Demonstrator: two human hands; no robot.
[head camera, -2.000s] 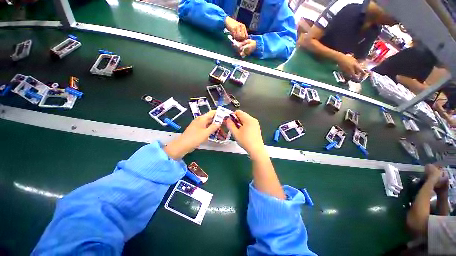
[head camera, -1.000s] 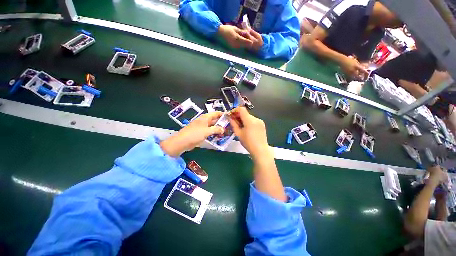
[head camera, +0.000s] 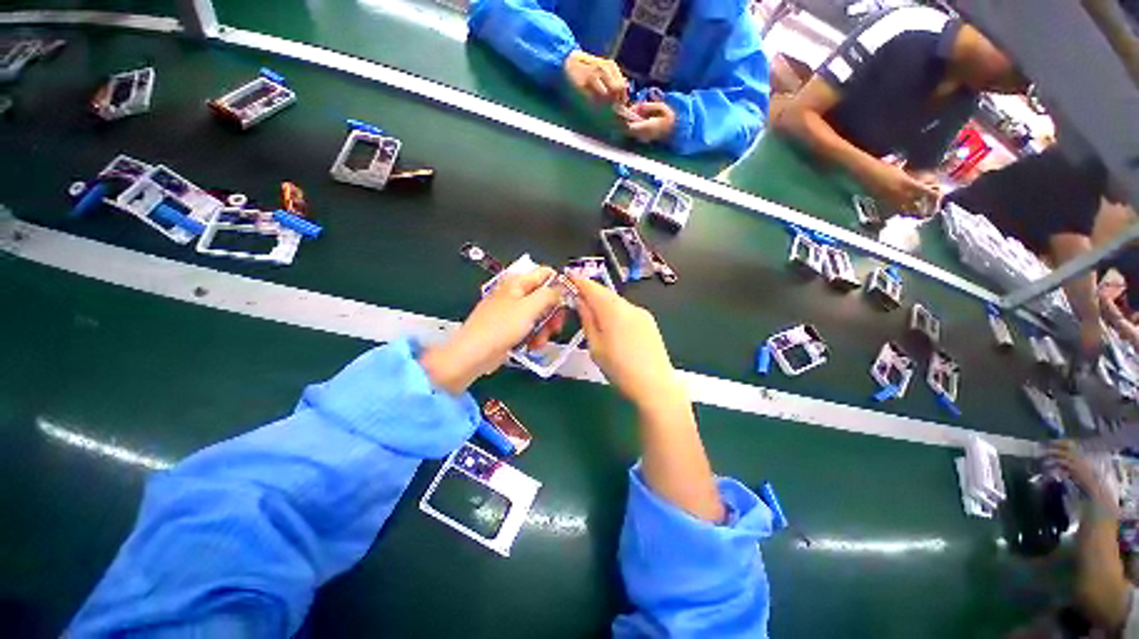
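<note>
My left hand (head camera: 510, 322) and my right hand (head camera: 615, 335) meet over the near belt rail, fingertips together on a small white part (head camera: 550, 282) that the fingers mostly hide. A white housing frame (head camera: 546, 360) shows just under my hands; I cannot tell whether a hand also holds it. On the near green ledge lies another white housing frame (head camera: 520, 514) with a dark board at its upper end. A blue cell (head camera: 495, 436) and an orange-brown rectangular part (head camera: 507, 424) lie just above it.
The dark green belt (head camera: 412, 237) carries several white housings with blue cells. A pale rail (head camera: 300, 301) borders it. A stack of white parts (head camera: 982, 477) stands right on the ledge. A blue cell (head camera: 774, 504) lies beside my right sleeve. Workers sit across and at the right.
The housings on the belt have moved to the right. My hands stay close together, with the small part now more covered by the fingers. The ledge items look unchanged.
</note>
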